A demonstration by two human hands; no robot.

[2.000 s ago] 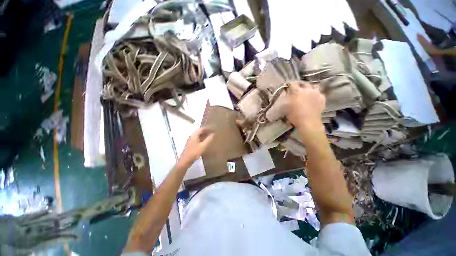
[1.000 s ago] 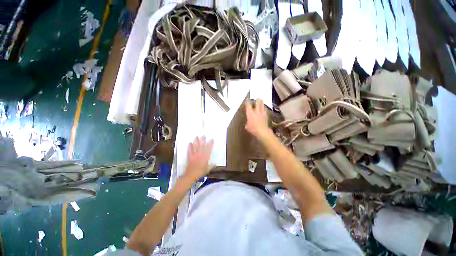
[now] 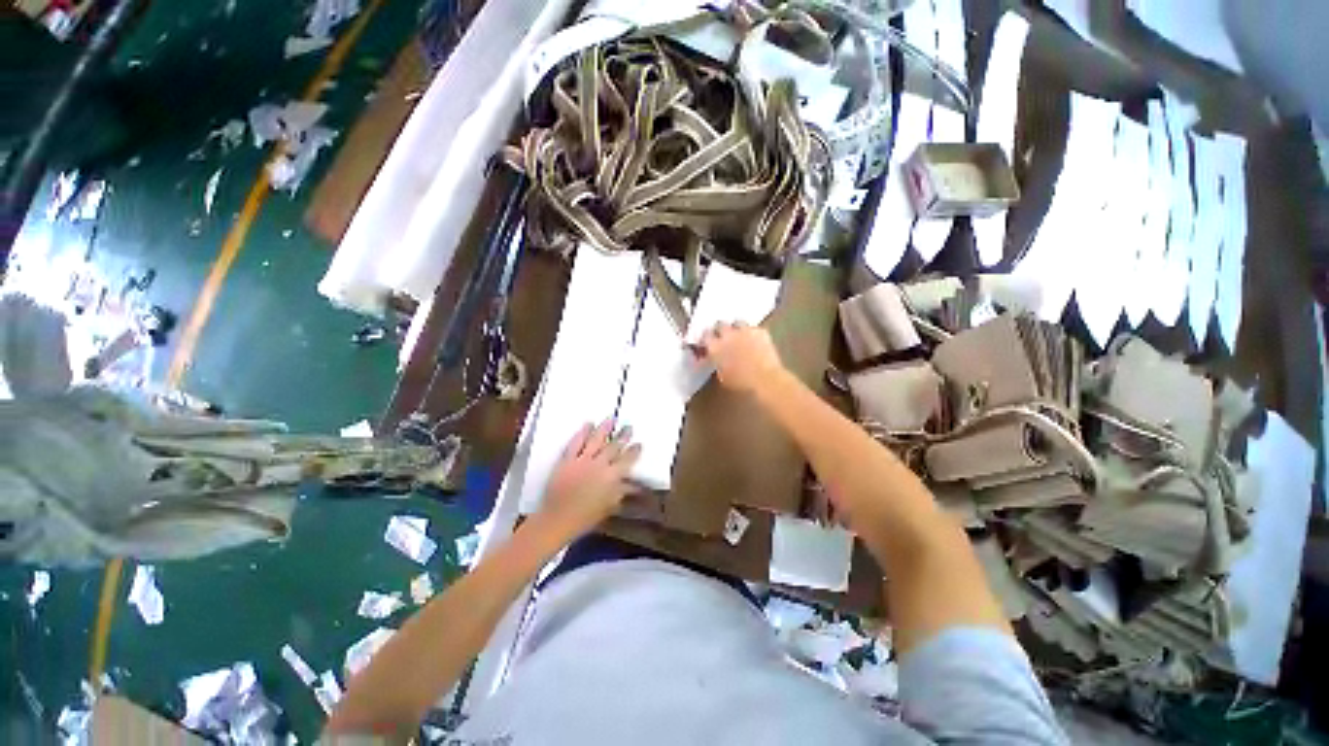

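White sheets (image 3: pixel 586 350) lie on a brown board (image 3: pixel 751 445) in front of me. My left hand (image 3: pixel 590 474) rests flat on the sheets near the table's front edge, fingers spread, holding nothing. My right hand (image 3: pixel 741 357) is at the upper part of the sheets, fingertips down by the end of a loose beige strip (image 3: pixel 668 299); whether they pinch the strip or a sheet edge is hidden. Tangled strips (image 3: pixel 678 146) are piled above the sheets. Tied bundles of beige panels (image 3: pixel 1006 394) are heaped to the right of my right forearm.
A small open box (image 3: pixel 962 181) stands beyond the heap, beside rows of white cut pieces (image 3: pixel 1137 219). A white roll (image 3: pixel 437 161) lies along the table's left edge. Grey-beige strips (image 3: pixel 161 474) hang at left over the scrap-littered floor. A white piece (image 3: pixel 810 555) lies at the front edge.
My right hand has let go of a bundle on the heap and moved left over the board to the sheets. My left hand has settled on the sheets. The camera view has shifted.
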